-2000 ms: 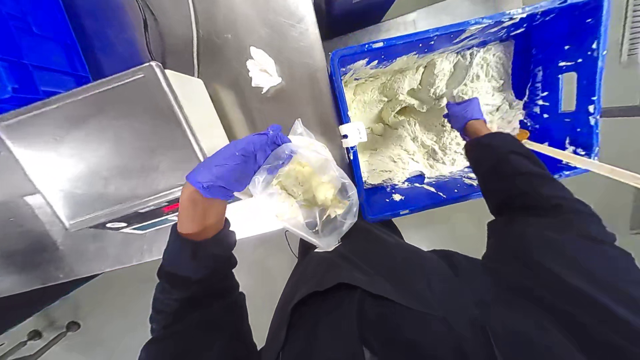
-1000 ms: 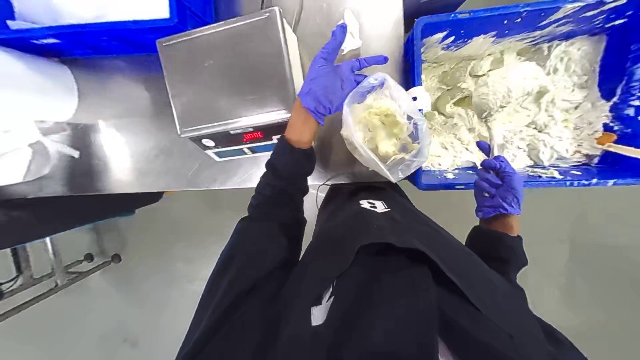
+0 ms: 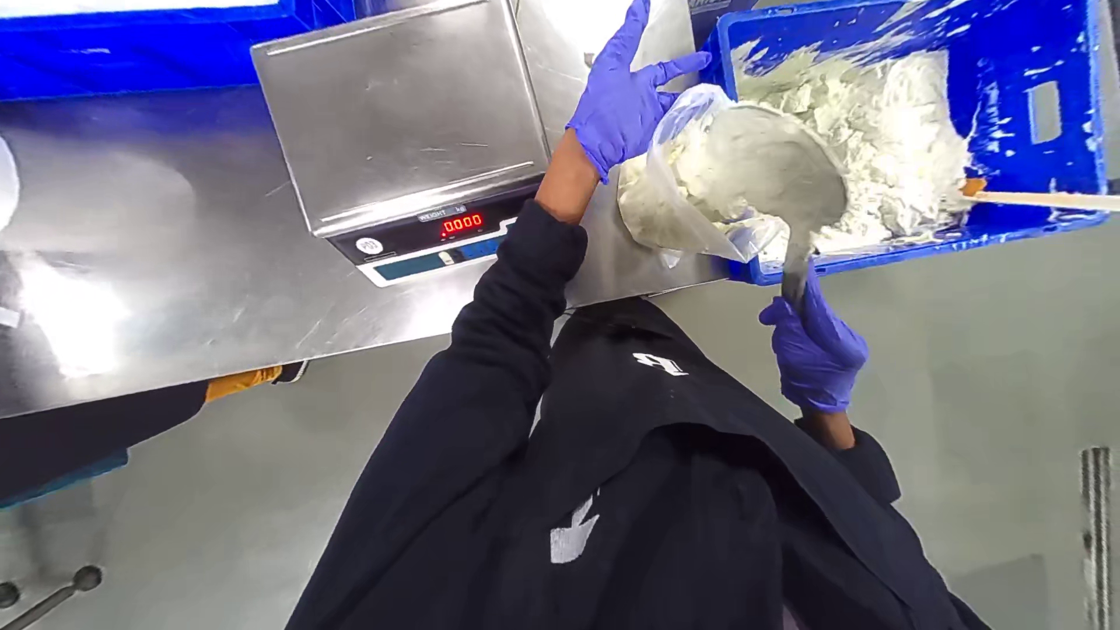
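Note:
My right hand (image 3: 815,350), in a purple glove, grips the handle of a metal scoop (image 3: 770,162). The scoop's broad, smeared bowl is over the mouth of a clear plastic bag (image 3: 643,206) that holds pale, creamy batter or paste. My left hand (image 3: 619,101), also gloved, lies at the bag's upper left edge with its fingers spread; whether the thumb side pinches the bag is hidden. A blue plastic crate (image 3: 989,114) just right of the bag holds a large mass of the same-looking pale paste (image 3: 901,149).
Left of my left hand stands a digital bench scale (image 3: 407,114) with a steel platform, its display lit. It rests on a steel table (image 3: 175,297). Another blue crate (image 3: 175,52) is at the upper left. A pale handle (image 3: 1041,199) with an orange end sticks out over the right crate's rim.
My right hand was in the crate's paste two seconds ago; now it holds the scoop over the bag. My left hand was on the bag, then spread its fingers beside it.

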